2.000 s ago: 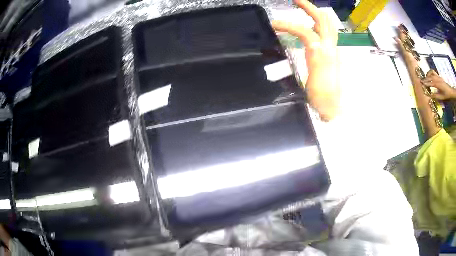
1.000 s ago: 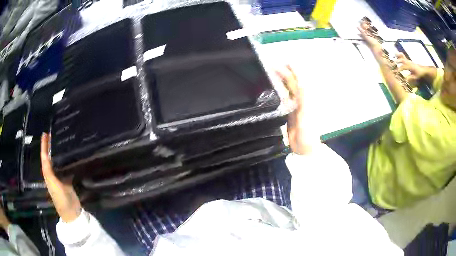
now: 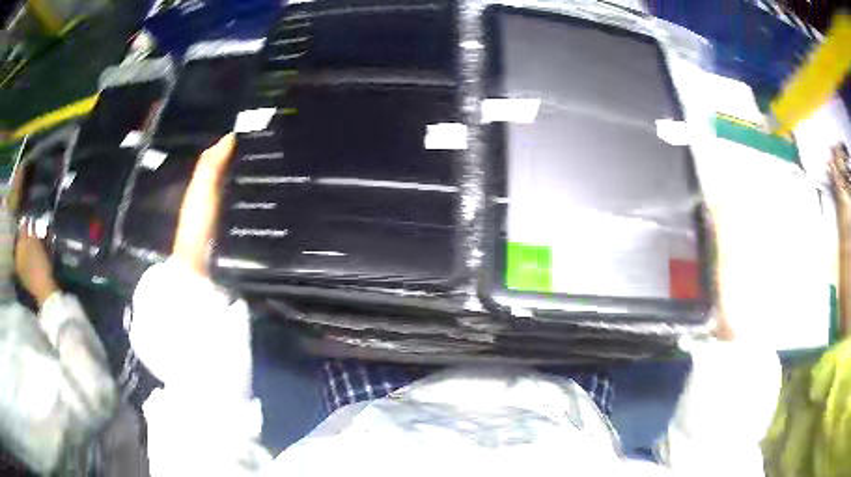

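Observation:
Two tablets lie side by side on a stack of black foam trays (image 3: 420,340). The left tablet (image 3: 373,140) has a black screen with short text lines down its left side. The right tablet (image 3: 597,168) has a grey-white screen with a green square at lower left and a red one at lower right. White tabs cross their side edges. My left hand (image 3: 199,210) is on the left side of the stack, fingers along its edge. My right hand (image 3: 723,275) is on the right side, blurred, its fingers partly hidden. The stack is between both hands.
More dark tablets in trays (image 3: 140,177) are at the left, with another person's hand (image 3: 35,261) beside them. A green-edged white surface (image 3: 784,214) is at the right. A person's yellow-green sleeve (image 3: 826,401) is at the right edge. A yellow object (image 3: 812,79) is at upper right.
The tablets and stack now appear further right in view. My hands hold the two sides as one second ago. The left screen shows clearer text; the right screen went from dark to grey-white with coloured squares.

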